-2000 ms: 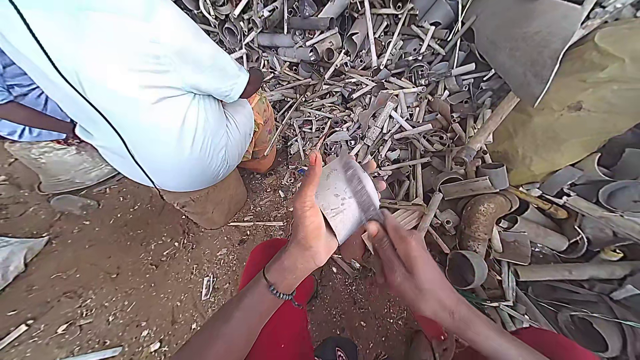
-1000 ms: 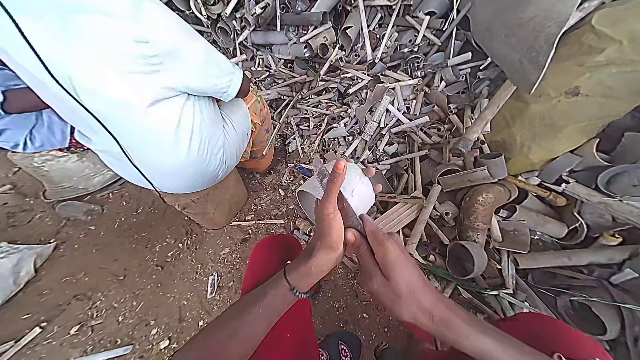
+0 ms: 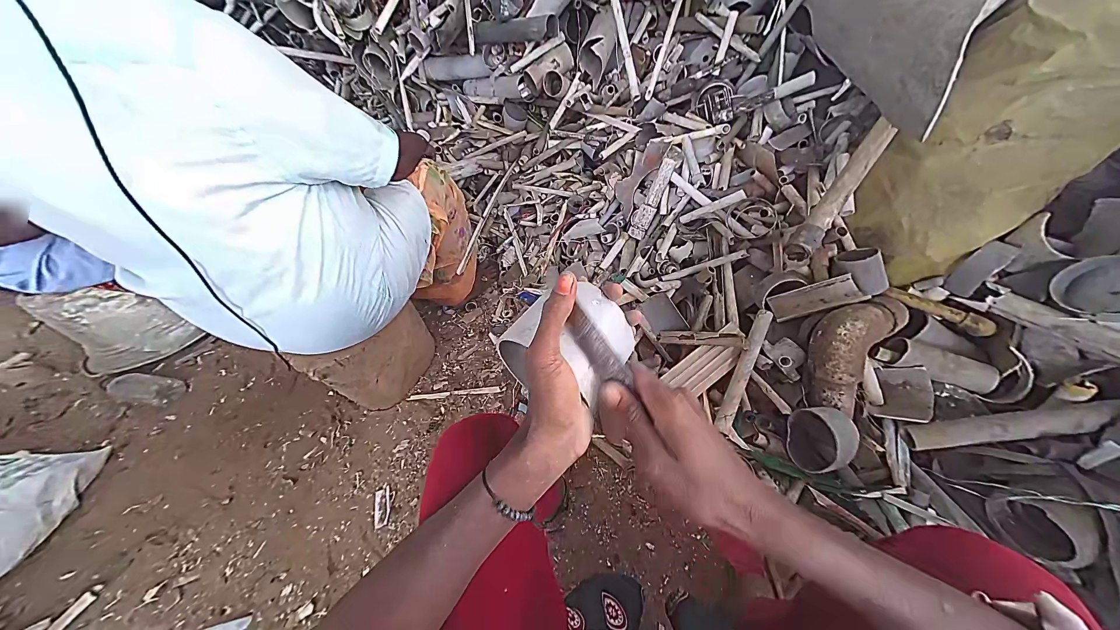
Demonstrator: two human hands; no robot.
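In the head view, my left hand (image 3: 560,385) grips a short, wide piece of grey-white plastic pipe (image 3: 516,341), thumb along its near side and fingertips showing past its far edge. My right hand (image 3: 669,429) is closed around the near end of a flat metal blade (image 3: 599,346), blurred by motion, which lies across the pipe piece's pale surface. Whether the blade has a handle is hidden by my fingers. Both hands are close together above my knees.
A person in a pale shirt (image 3: 236,175) sits at the left on a sack (image 3: 367,363). Pipe offcuts (image 3: 647,192) are heaped ahead. At the right lie a pipe elbow (image 3: 831,350), more pipes and a yellowish sheet (image 3: 989,122). A pale sack (image 3: 44,499) lies at the left edge.
The pipe piece has turned in my left hand, its pale surface now facing up. My right hand has moved the blade over it.
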